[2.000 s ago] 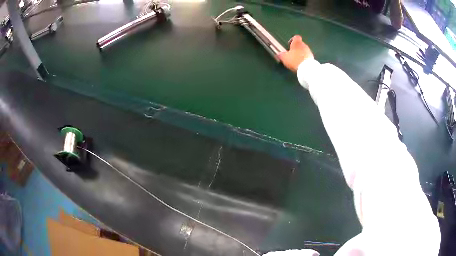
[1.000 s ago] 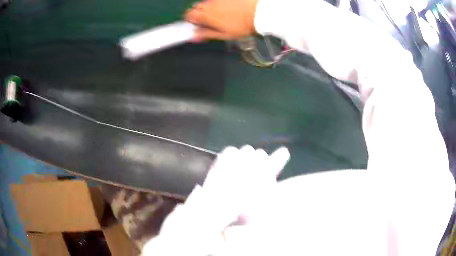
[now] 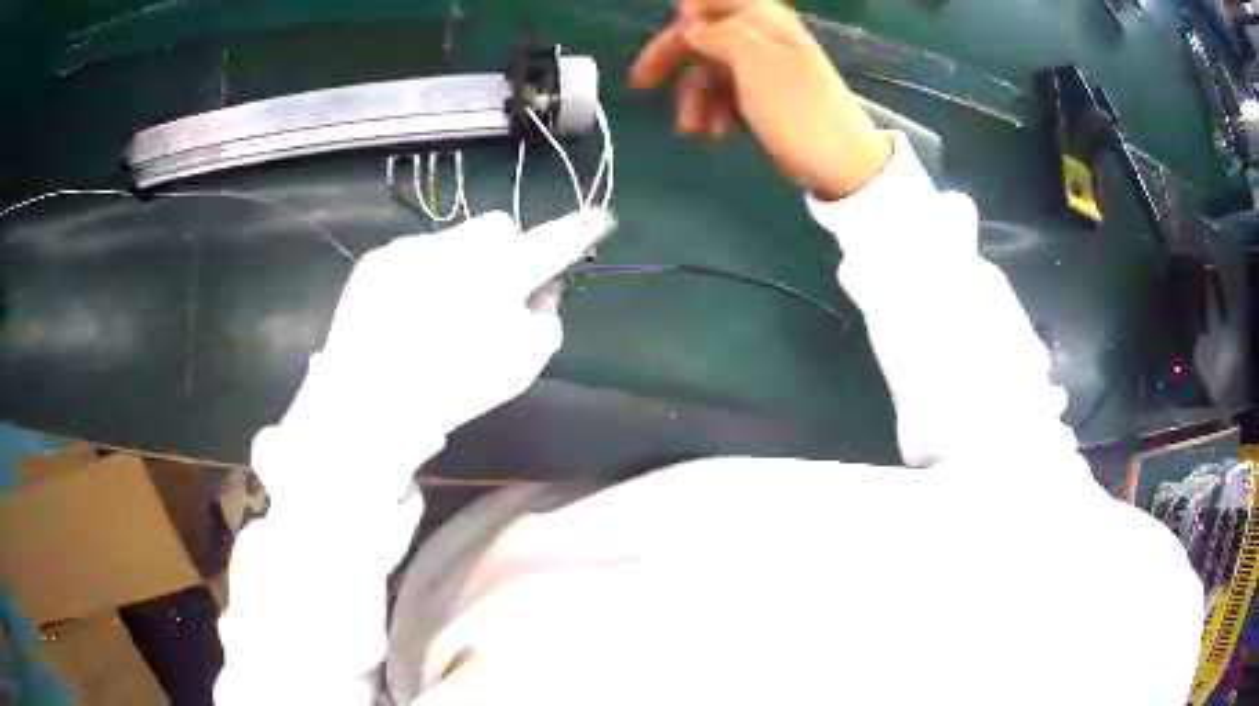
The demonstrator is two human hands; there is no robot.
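The silver-white tube unit (image 3: 332,122) lies on the dark bench, its black and white round end to the right. White lead wires (image 3: 603,163) run from that end down to my gloved left hand (image 3: 463,310). The left fingertips are closed at the wire ends; a small part there is mostly hidden. A thin cord with a bluish lead (image 3: 649,268) extends right from these fingertips. Solder wire (image 3: 69,192) runs from the left edge towards the left hand. My bare right hand (image 3: 753,90) is above the bench, right of the unit, fingers apart and empty.
A black block with a yellow patch (image 3: 1081,186) is at the right. A small red light (image 3: 1176,368) shows further right. A yellow-edged tray (image 3: 1233,607) with bagged parts is at lower right. An open cardboard box (image 3: 90,538) is at lower left.
The unit now lies on the bench, released by my right hand, which has moved right. My left hand has moved up and left to the unit's wires. The solder spool has left view.
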